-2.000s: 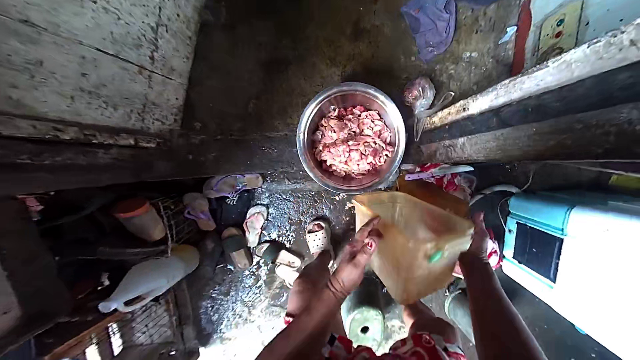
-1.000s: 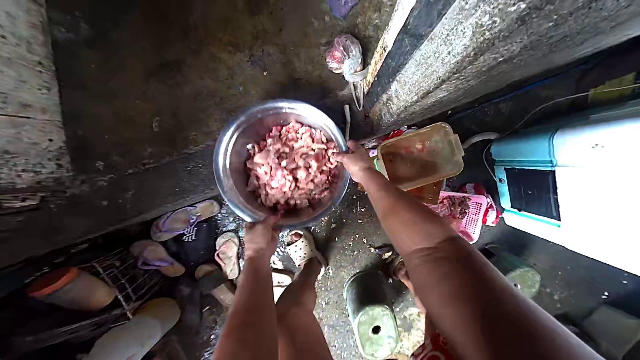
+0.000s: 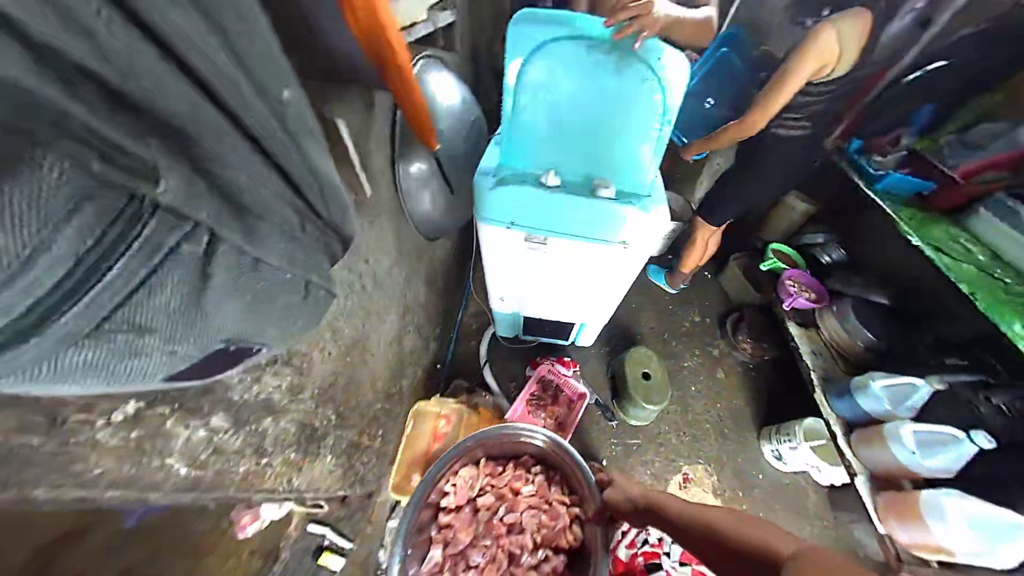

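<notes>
A metal bowl point(image 3: 582, 480) full of cut raw meat point(image 3: 504, 520) is at the bottom middle of the head view. My right hand point(image 3: 620, 496) grips its right rim. My left hand is not in view; the bowl's lower left runs out of the frame. Just beyond the bowl lie a pink plastic basket point(image 3: 552, 396) with dark scraps in it and a yellowish plastic container point(image 3: 424, 448).
A teal and white washing machine point(image 3: 568, 280) stands ahead, a person's hand point(image 3: 640, 18) at its raised lid. Another person point(image 3: 768, 120) stands at the right, holding a blue container. A green stool point(image 3: 642, 384), a white bucket point(image 3: 792, 448) and plastic jugs point(image 3: 928, 440) are nearer. Grey cloth point(image 3: 160, 200) hangs left.
The view has swung far to the right. Two seconds ago both hands were at the yellowish container; one second ago both held the bowl. Now only my right hand shows on the bowl.
</notes>
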